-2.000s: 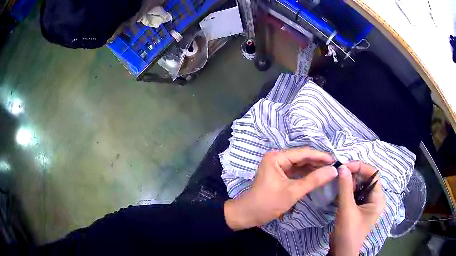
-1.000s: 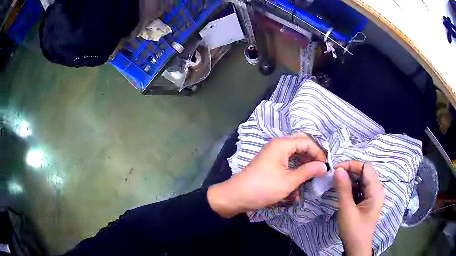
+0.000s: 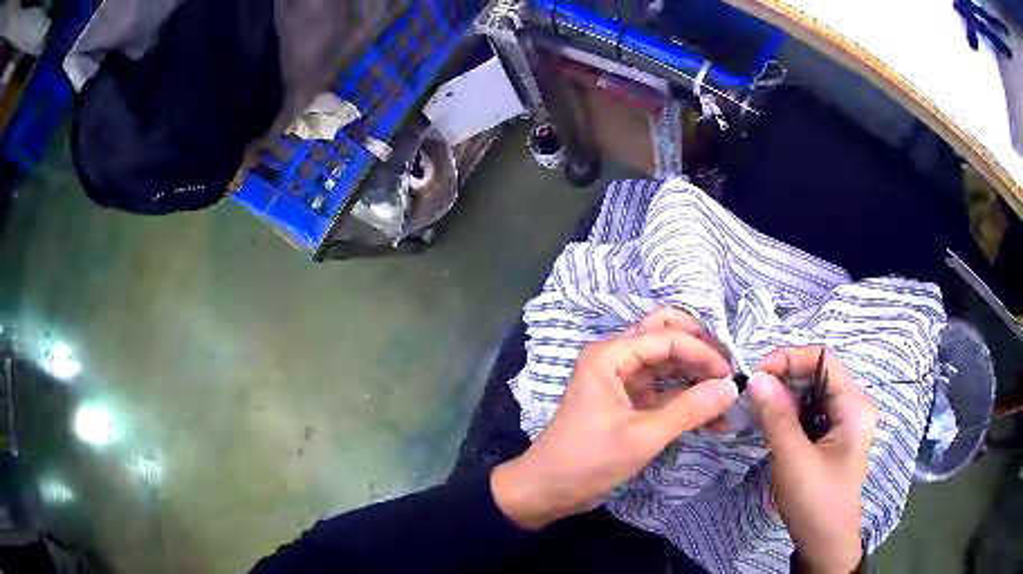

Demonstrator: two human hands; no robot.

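The white garment with dark stripes (image 3: pixel 774 252) lies heaped over my dark-clothed lap. My left hand (image 3: pixel 645 398) pinches the cloth and a small black label or tape (image 3: pixel 739 382) between thumb and fingers. My right hand (image 3: pixel 810 420) is close beside it, thumb and index finger together at the black piece. A small dark pointed tool, perhaps thread snips (image 3: pixel 818 398), is tucked in my right hand, its tip past the fingers. The needle and thread are too small to make out.
A white-topped table (image 3: pixel 875 79) curves along the upper right, with dark-handled scissors or snips (image 3: pixel 983 25) on it. A mesh bin (image 3: pixel 967 392) with white scraps stands at right. A blue crate (image 3: pixel 286 202) and hanging dark cloth (image 3: pixel 168 123) are at upper left, above the green floor (image 3: pixel 337 359).
My fingertips have come together at the black piece, after being slightly apart one second ago. The white patch below them now shows less. The camera view has shifted a little.
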